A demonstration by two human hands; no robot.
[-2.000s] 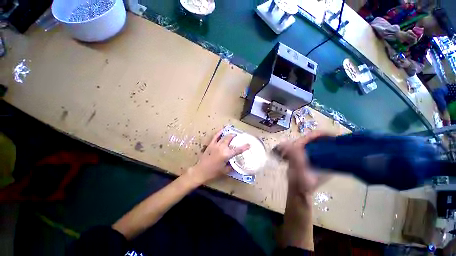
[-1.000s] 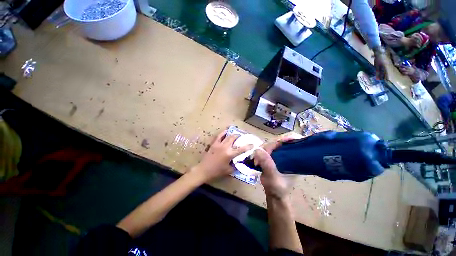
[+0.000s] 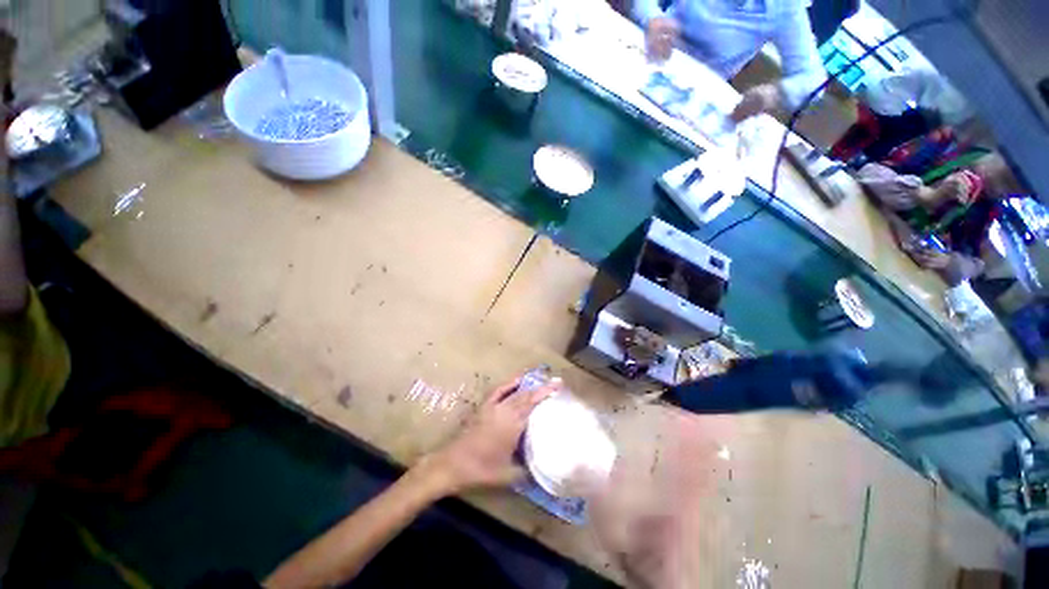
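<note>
A white round cover (image 3: pixel 569 446) lies on a white square fixture (image 3: pixel 557 503) at the bench's front edge. My left hand (image 3: pixel 489 443) grips the cover's left side, fingers at its upper rim. My right hand (image 3: pixel 661 495) is a blur at the cover's lower right; whether it touches the cover is unclear. The dark-blue electric screwdriver (image 3: pixel 771 385) hangs blurred above the bench, away from both hands. The screw feeder (image 3: pixel 656 301) stands behind the cover.
A white bowl (image 3: pixel 301 121) of small silvery bits stands at the back left, beside a grey upright (image 3: pixel 370 63). The green conveyor (image 3: pixel 443 86) carries several round covers and a white fixture (image 3: pixel 704 184). A person (image 3: pixel 736 40) sits across it. Metal pieces (image 3: pixel 704 359) lie right of the feeder.
My right hand has let go of the screwdriver, which now hangs further back. My left hand stays on the cover. The view has shifted, so the bench sits lower and a person across shows.
</note>
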